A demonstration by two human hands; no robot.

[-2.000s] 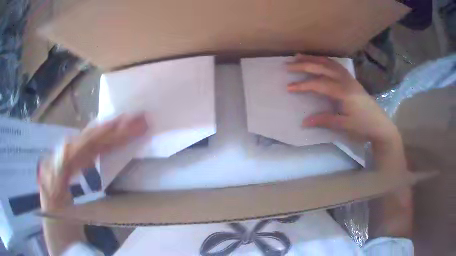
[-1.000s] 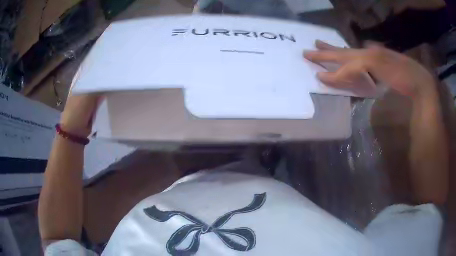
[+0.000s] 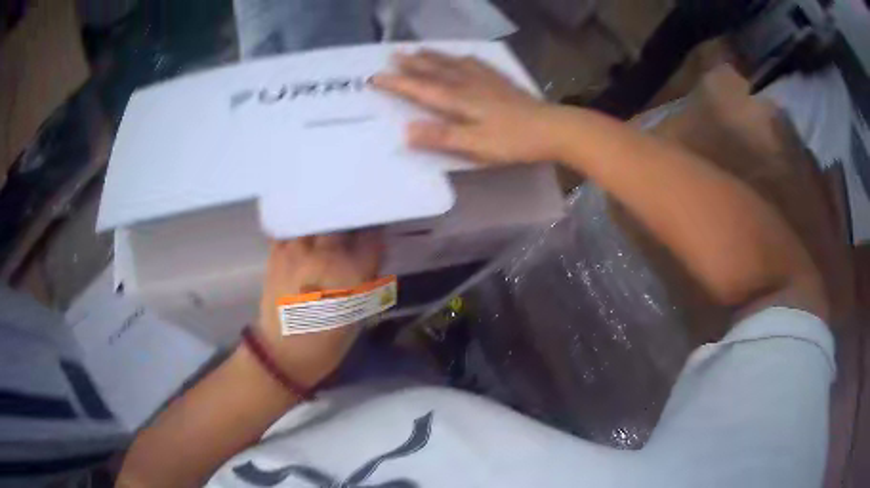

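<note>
A white FURRION retail box [image 3: 205, 143] is tilted in front of me, its lid lowered and its tuck flap [image 3: 353, 195] hanging outside the front wall. My right hand [image 3: 467, 110] lies on the lid with its fingers spread, covering part of the lettering. My left hand [image 3: 320, 272] is at the front wall below the flap; its fingertips are hidden, so I cannot tell its grip. A warning label [image 3: 339, 305] with an orange band lies on the back of my left hand.
Shiny clear film [image 3: 582, 305] covers something to the right of my lap. Another white printed box [image 3: 129, 334] is at the lower left. A brown carton [image 3: 744, 124] stands at the right. A person's clothed legs [image 3: 305, 24] show beyond the box.
The brown carton and white flaps from the earliest frame are out of view. Since one second ago, my left hand has moved from the box's left side to its front, and my right hand inward.
</note>
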